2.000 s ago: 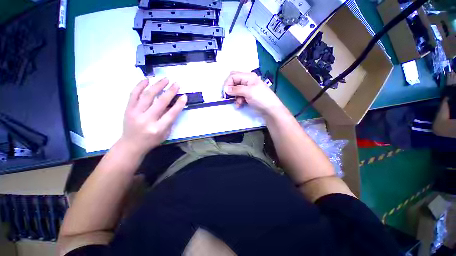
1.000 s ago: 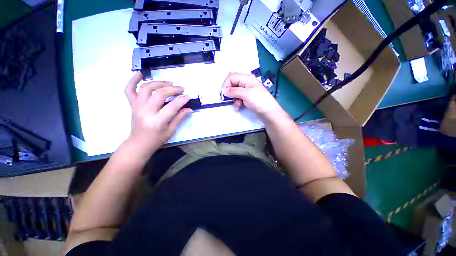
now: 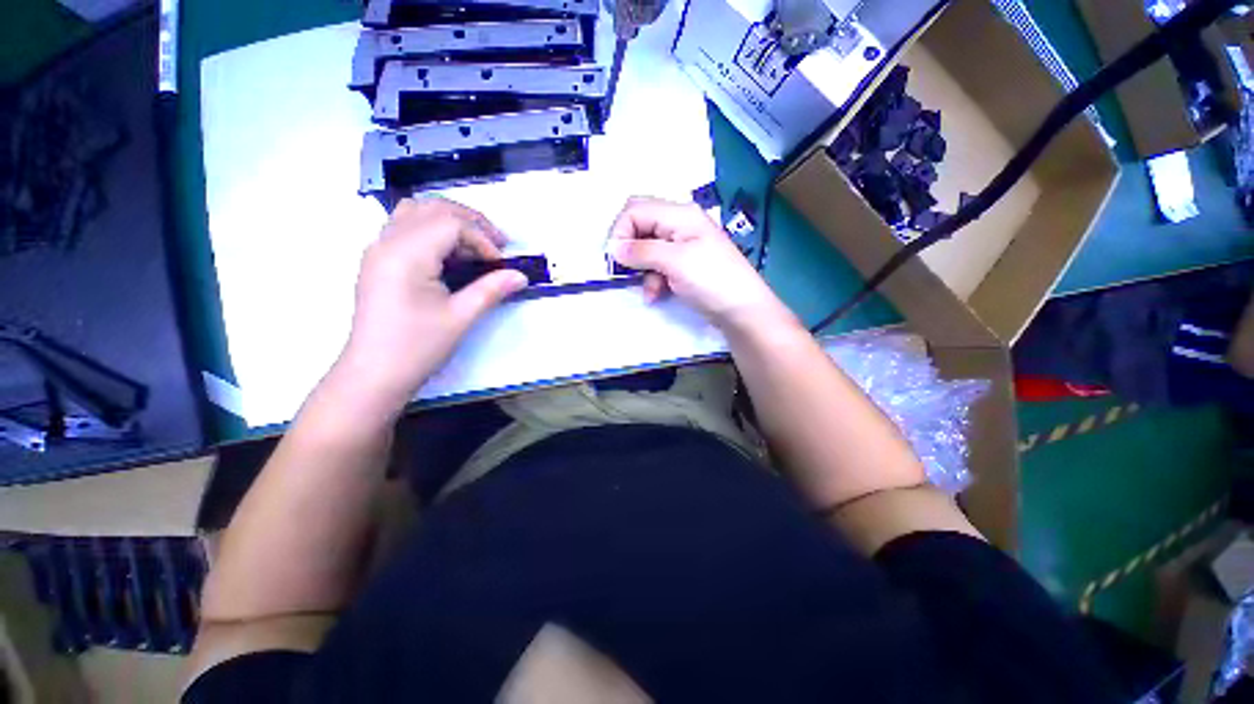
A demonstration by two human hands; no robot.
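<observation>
A dark, narrow piece, seemingly a channel housing (image 3: pixel 578 286), lies crosswise on the white sheet between my hands. My left hand (image 3: pixel 437 282) grips its left part, with thumb and fingers around a black section. My right hand (image 3: pixel 677 259) pinches its right end between thumb and fingers. Glare hides the piece's middle, and my fingers cover both ends. Several grey channel housings (image 3: pixel 475 134) with small dark holes lie in a staggered row beyond my hands.
A black parts tray (image 3: pixel 103 275) is at left. The white-grey screw feeder (image 3: pixel 750 83) and the open carton (image 3: pixel 1011 206) of small black blocks stand at right. A black cable (image 3: pixel 990 186) curves over the carton. A crumpled plastic bag (image 3: pixel 915 413) lies lower right. A dark blurred tool hangs near the feeder.
My left hand's spread fingers have closed around the piece's left part. My right hand has kept its pinch. The dark tool near the feeder has shifted and looks thicker.
</observation>
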